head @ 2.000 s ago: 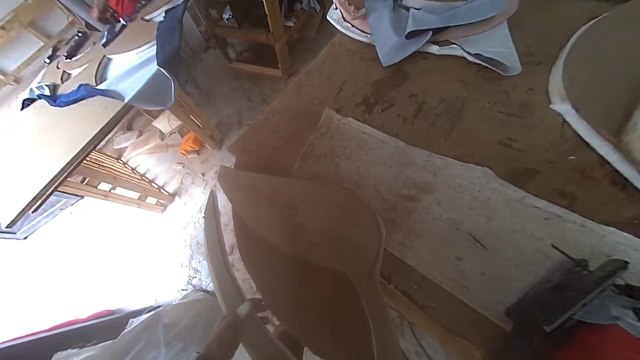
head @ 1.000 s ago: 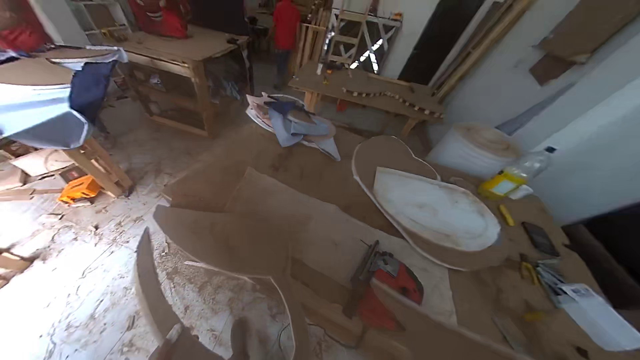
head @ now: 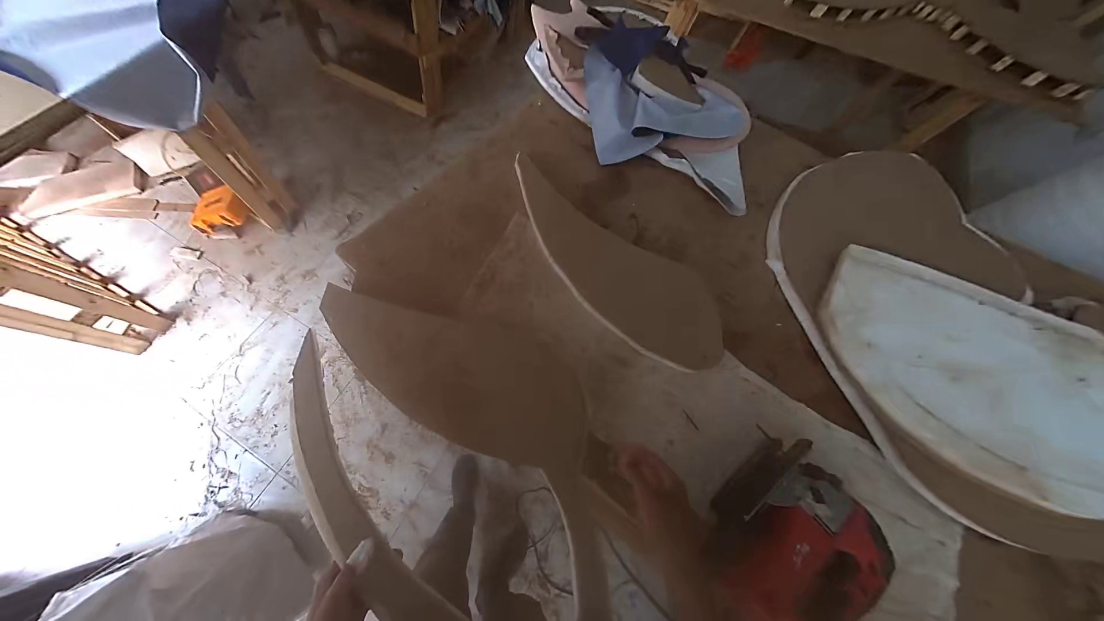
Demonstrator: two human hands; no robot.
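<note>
My left hand (head: 338, 593), at the bottom edge, holds a curved strip of fibreboard (head: 321, 461) that rises up and left. My right hand (head: 660, 496) is blurred beside a narrow arm of the large cut fibreboard piece (head: 466, 379); whether its fingers grip that arm is unclear. Just right of this hand a red jigsaw (head: 806, 552) lies tipped over, with its base plate and blade facing up and left. A leaf-shaped fibreboard piece (head: 625, 276) rests with its lower end on a pale sheet (head: 733, 414) over the brown work surface.
At the right, a whitish panel (head: 966, 371) sits on a rounded fibreboard shape (head: 880, 198). Blue-grey fabric scraps (head: 638, 112) lie at the back. An orange tool (head: 219, 210) stands on the dusty floor by a wooden table leg. A plastic sheet (head: 190, 573) is at lower left.
The leaf-shaped piece lies in mid-surface, where one second ago none lay; a similar piece was then near the jigsaw. My right hand now shows beside the jigsaw. The view has swung down since one second ago.
</note>
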